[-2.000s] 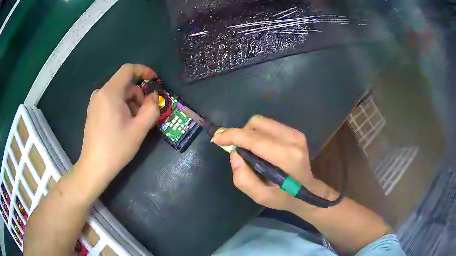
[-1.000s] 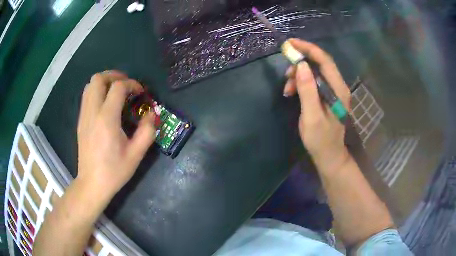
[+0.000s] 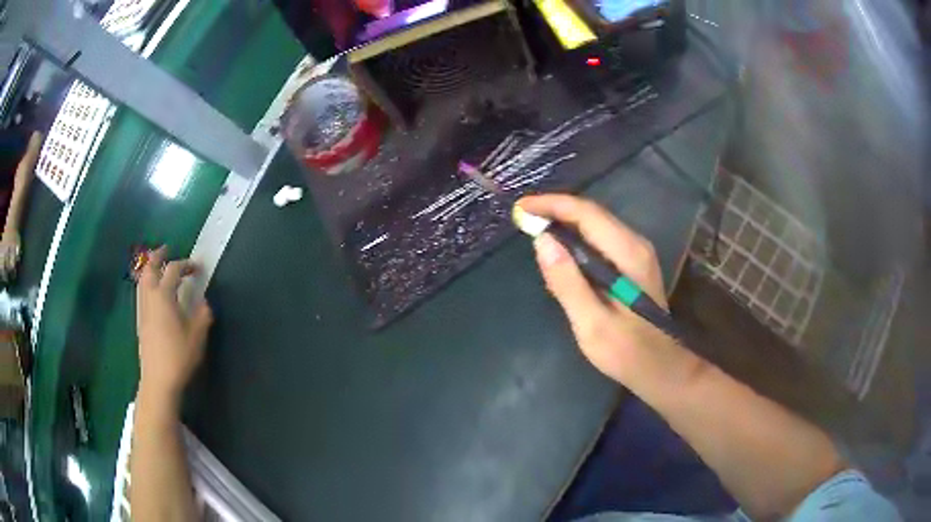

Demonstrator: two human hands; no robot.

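Note:
My right hand point(image 3: 602, 280) is shut on the soldering iron point(image 3: 587, 267), which has a black handle, green band and pale collar. Its purplish tip points up and left over thin silver solder wires point(image 3: 510, 168) on the dark mat; contact cannot be told. My left hand point(image 3: 172, 316) is at the left, over the pale edge of the green conveyor. Its fingers are apart. A small, blurred red-and-gold part point(image 3: 140, 262) shows at its fingertips, over the belt. The black housing and green board cannot be made out there.
A red-sided tin point(image 3: 332, 127) and white lumps point(image 3: 288, 195) are at the upper left of the mat point(image 3: 429, 255). A dark grille point(image 3: 444, 66), yellow object point(image 3: 565, 22) and red light are at the top. White trays point(image 3: 219, 479) are lower left. Another person's arm point(image 3: 20, 199) is far left.
My left hand has moved from the bench to the conveyor side, and the housing is gone from the bench. The iron has moved away from the board to over the wires. The view has shifted up.

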